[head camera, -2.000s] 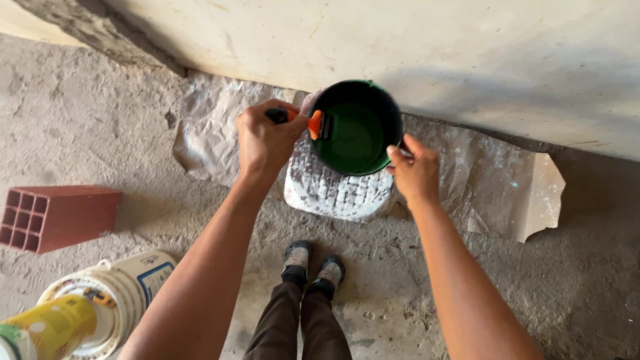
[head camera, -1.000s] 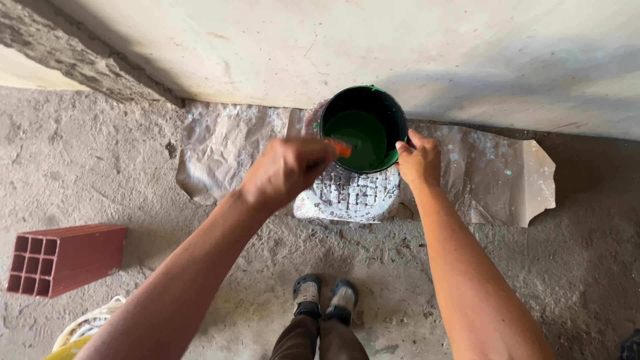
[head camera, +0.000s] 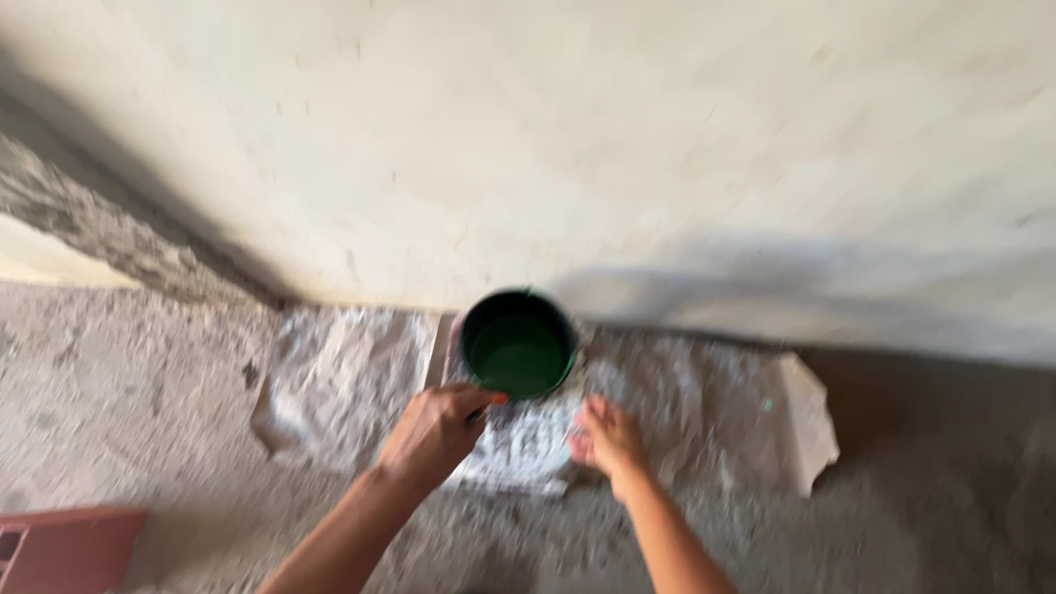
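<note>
A dark bucket (head camera: 518, 342) with green paint inside stands on a white, paint-spattered stool or block (head camera: 520, 454) close to the wall. My left hand (head camera: 437, 429) is at the bucket's lower left rim, its fingers closed on a tool with an orange part (head camera: 497, 398), most likely a paintbrush; its bristles cannot be made out. Just below and right of the bucket, my right hand (head camera: 606, 437) is off the rim, fingers loosely curled and blurred, with nothing visible in it.
Crumpled brown paper (head camera: 338, 388) covers the floor along the foot of the pale wall (head camera: 528, 148). A rough concrete pillar edge (head camera: 124, 223) is at the left. A red hollow clay brick (head camera: 74, 549) lies at the lower left.
My right hand has let go of the bucket's rim. My left hand has moved from over the bucket to its near rim, still holding the orange tool. The view has tilted up toward the wall.
</note>
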